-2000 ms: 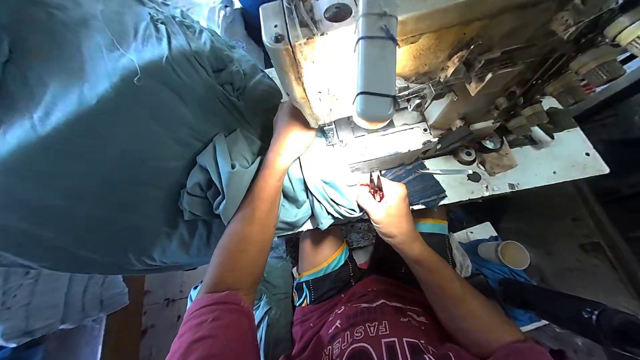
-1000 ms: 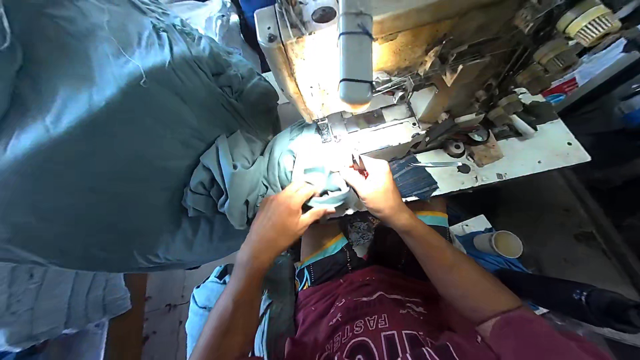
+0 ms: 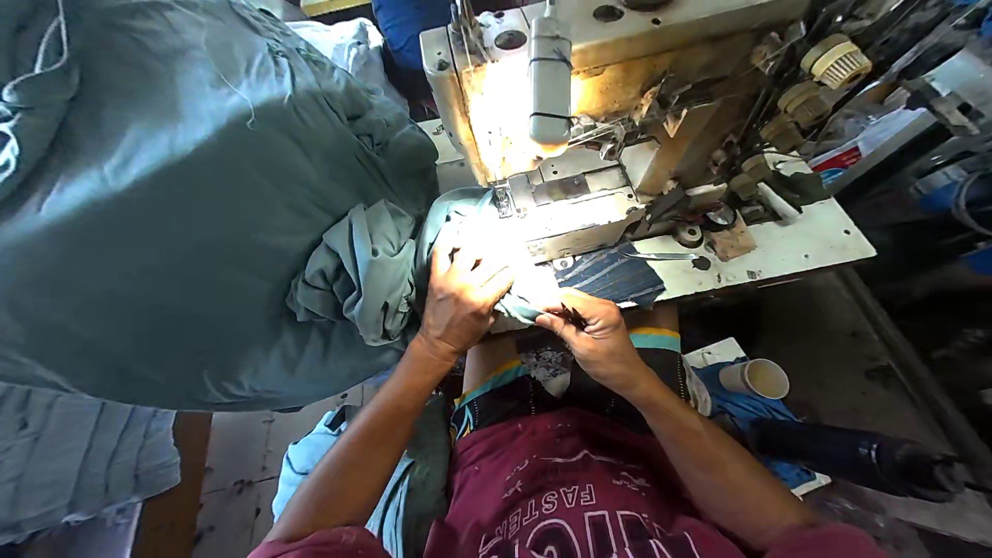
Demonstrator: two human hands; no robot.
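Below the needle area of an industrial sewing machine (image 3: 573,209), my left hand (image 3: 461,298) grips light green fabric (image 3: 446,221), its fingers partly washed out by the lamp's glare. My right hand (image 3: 593,329) pinches the fabric's lower edge at the front of the machine bed. A small dark tool, perhaps thread snips, shows within the right fingers. The fabric reaches up to the presser foot (image 3: 502,200); whether it lies under the foot cannot be told. Bunched green cloth (image 3: 364,271) rests left of my left hand.
A large pile of green fabric (image 3: 194,232) fills the left side. Tweezers (image 3: 663,256) and dark striped cloth (image 3: 608,275) lie right of the hands on the white table (image 3: 821,240). A cup (image 3: 756,380) stands lower right. Folded light blue fabric (image 3: 306,457) is beside my lap.
My left hand has come down from beside the machine head onto the fabric in front of it. My right hand, farther right of the left hand than a second ago, is at the fabric's lower edge.
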